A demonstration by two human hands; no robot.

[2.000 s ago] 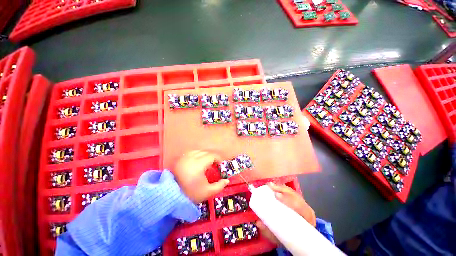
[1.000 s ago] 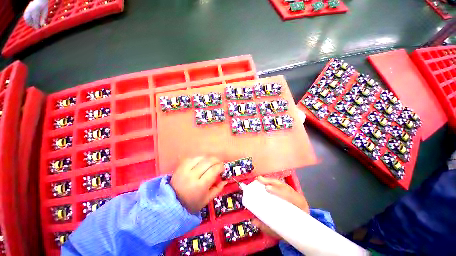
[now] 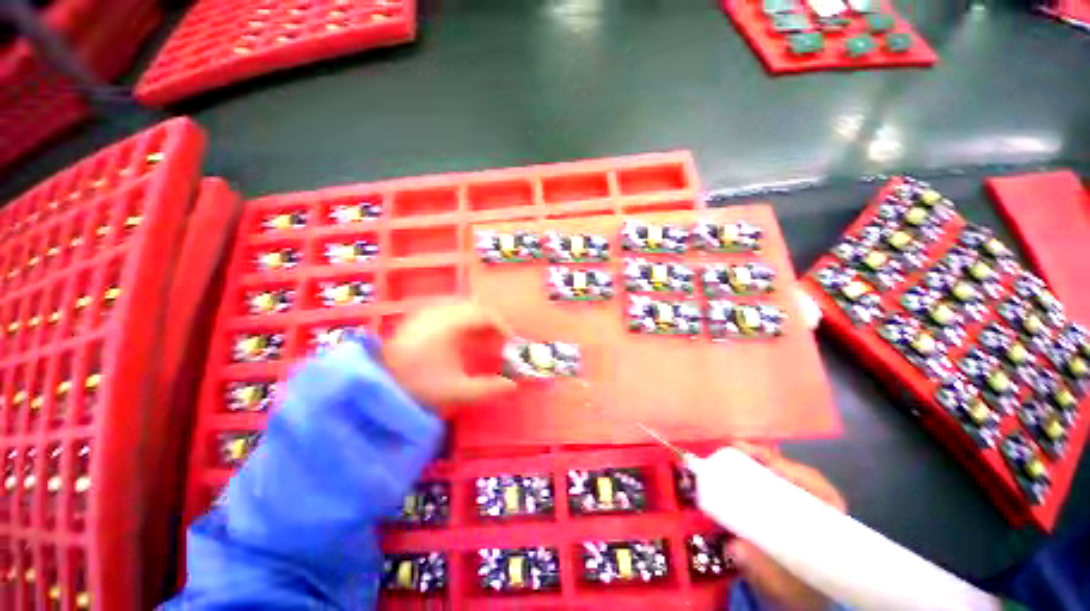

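Note:
My left hand (image 3: 445,356), blurred, holds a small circuit board (image 3: 542,358) by its left end over the flat orange-red work board (image 3: 717,388). A red cover shows at my left fingertips. My right hand (image 3: 783,477) grips the white glue syringe (image 3: 825,531); its thin needle (image 3: 665,442) points up and left, apart from the held board. Several circuit boards stand in rows on the far part of the work board. The work board lies over a red compartment tray (image 3: 424,201) with filled and empty pockets.
Stacked red trays (image 3: 179,310) stand at the left. A red panel (image 3: 920,388) packed with circuit boards lies at the right, beside a plain red sheet (image 3: 1052,227). Other red trays lie across the dark green bench (image 3: 538,96). A white wad (image 3: 809,308) touches the work board's right edge.
My left hand has moved up over the work board with the circuit board. The syringe needle has come away from the board, to the right. The whole view has shifted.

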